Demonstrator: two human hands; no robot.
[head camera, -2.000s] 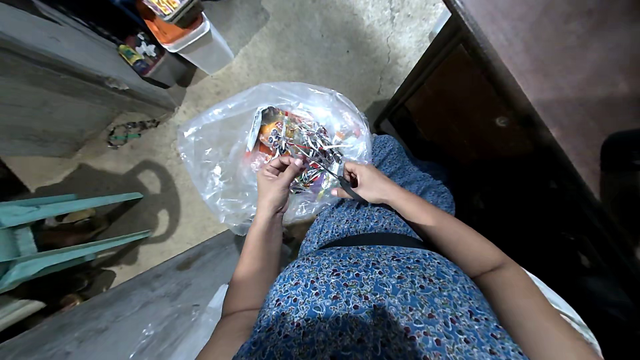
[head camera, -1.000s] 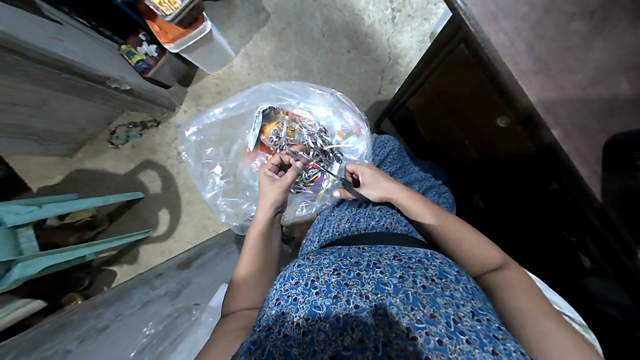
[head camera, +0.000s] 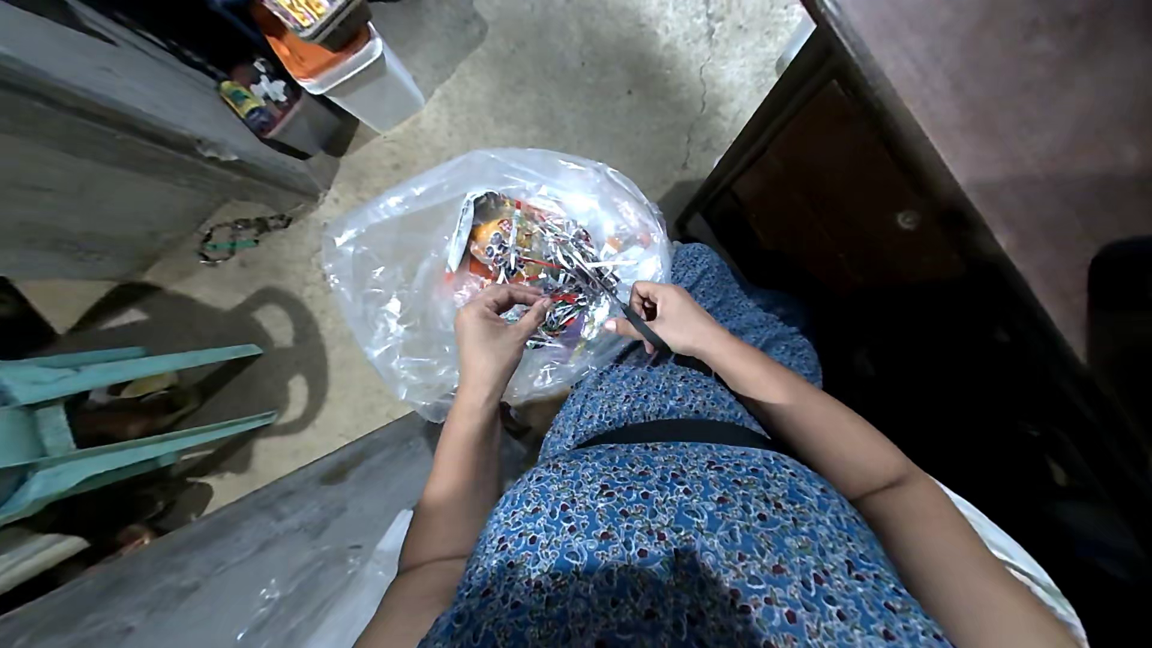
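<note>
A large clear plastic bag (head camera: 387, 279) lies open before my knees, with a heap of shredded wrapper strips (head camera: 549, 252) and an orange printed wrapper (head camera: 490, 241) inside it. My right hand (head camera: 670, 317) grips a pair of scissors (head camera: 641, 326) by the dark handles, and the blades point up and left over the strips. Over the left part of the heap is my left hand (head camera: 499, 335), its thumb and fingertips pinched together at a thin red strip (head camera: 562, 298). Whether that strip is between the fingertips or just behind them is hard to tell.
A dark wooden cabinet (head camera: 837, 180) stands at the right. Green plastic chair legs (head camera: 144, 373) reach in from the left. At the upper left are a white plastic container (head camera: 382, 90) and a smaller bin (head camera: 306, 126). A grey concrete ledge (head camera: 297, 513) runs along the lower left.
</note>
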